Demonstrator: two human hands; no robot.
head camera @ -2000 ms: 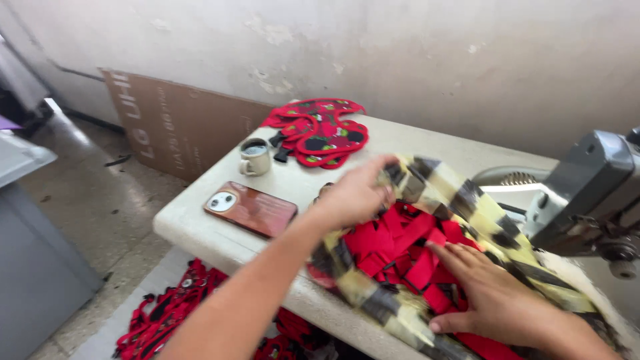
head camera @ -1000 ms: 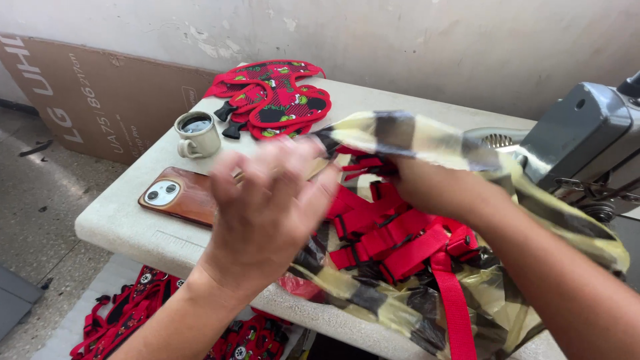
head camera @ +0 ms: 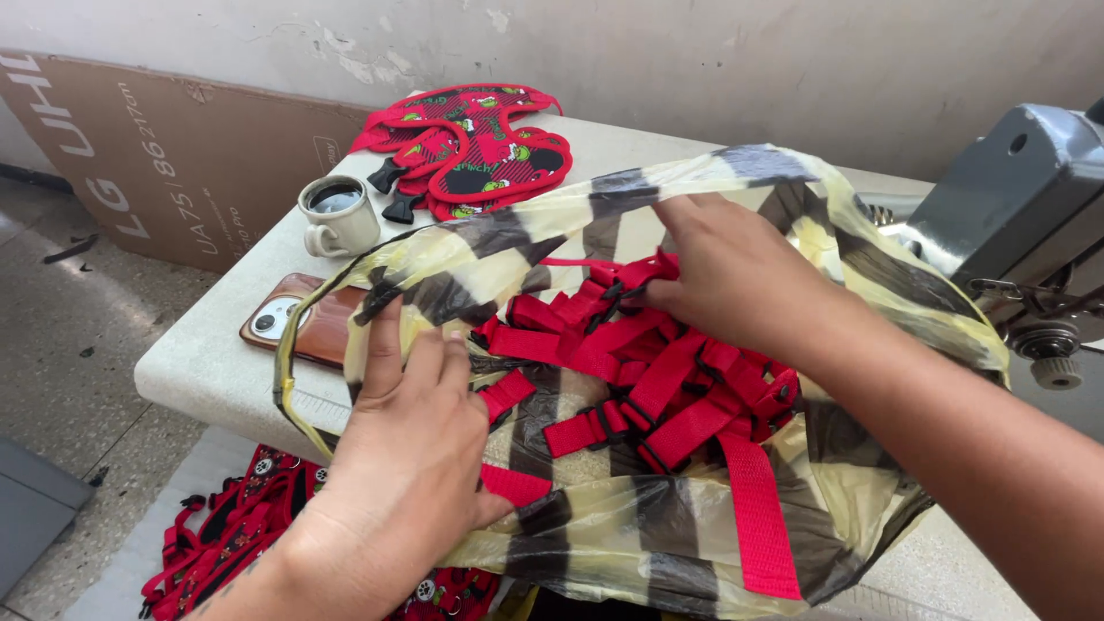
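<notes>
A checkered yellow-and-black plastic bag (head camera: 664, 535) lies wide open on the sewing table, with a tangle of red webbing straps (head camera: 681, 423) with black buckles and sliders inside. My left hand (head camera: 414, 440) presses against the bag's left side, fingers spread, its thumb by a short red strap. Inside the bag, my right hand (head camera: 733, 267) has thumb and fingers on the straps at the back of the pile, near a black slider; its fingertips are partly hidden by straps. Behind the bag lies a red printed pet harness (head camera: 500, 164) with black side-release buckles.
A mug of dark liquid (head camera: 341, 216) and a brown-cased phone (head camera: 323, 323) are at the table's left. A grey sewing machine (head camera: 1018, 190) stands right. More red harnesses (head camera: 250, 526) lie below the front edge. A flattened cardboard box (head camera: 172, 164) leans on the wall.
My left hand has moved from in front of the phone and mug to the bag's left side. The bag's mouth has opened wider, showing more straps.
</notes>
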